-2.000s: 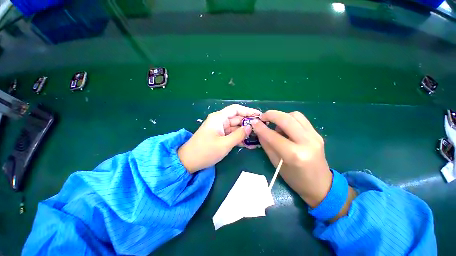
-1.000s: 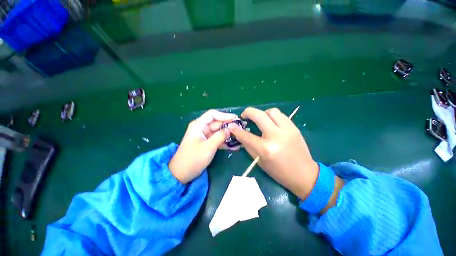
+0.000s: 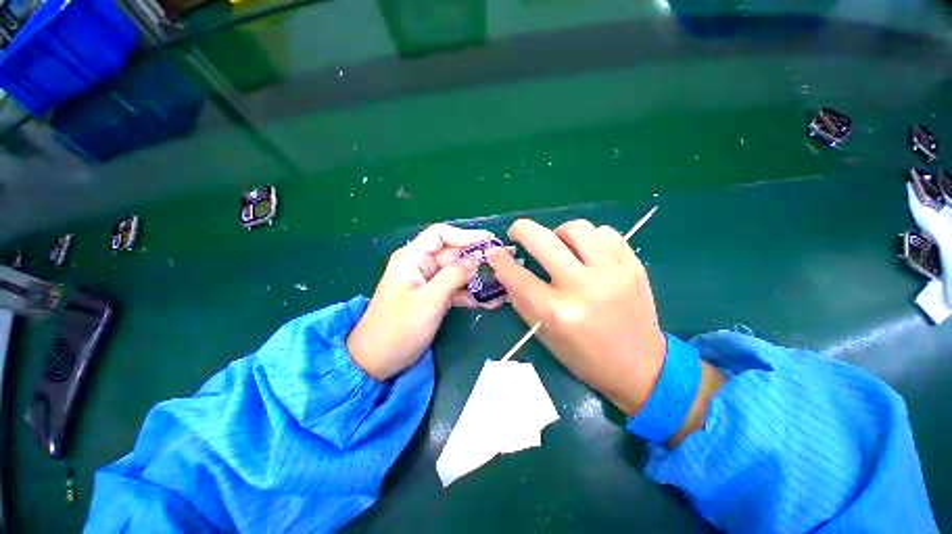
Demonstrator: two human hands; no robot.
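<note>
My left hand [image 3: 407, 302] holds a dark watch case [image 3: 485, 282] with a shiny rim between thumb and fingers, its open side up. My right hand [image 3: 590, 313] is beside it, with a fingertip on the case's upper part and its index finger raised. A thin wooden stick [image 3: 524, 341] runs under my right hand, with one end showing above the knuckles and the other at the white wipe. The white wipe [image 3: 498, 422] lies flat on the green bench between my forearms. The fingertips hide part of the case.
Several watch cases, one of them a case [image 3: 259, 207], lie spaced in a row at left. More cases [image 3: 830, 126] lie at right, some by a second white wipe [image 3: 932, 224]. A black elongated device [image 3: 71, 360] is at left, a blue bin [image 3: 68, 47] far left.
My right hand has shifted from gripping at the case with thumb and finger to a raised index finger. The stick now shows above my knuckles. The camera view has turned slightly.
</note>
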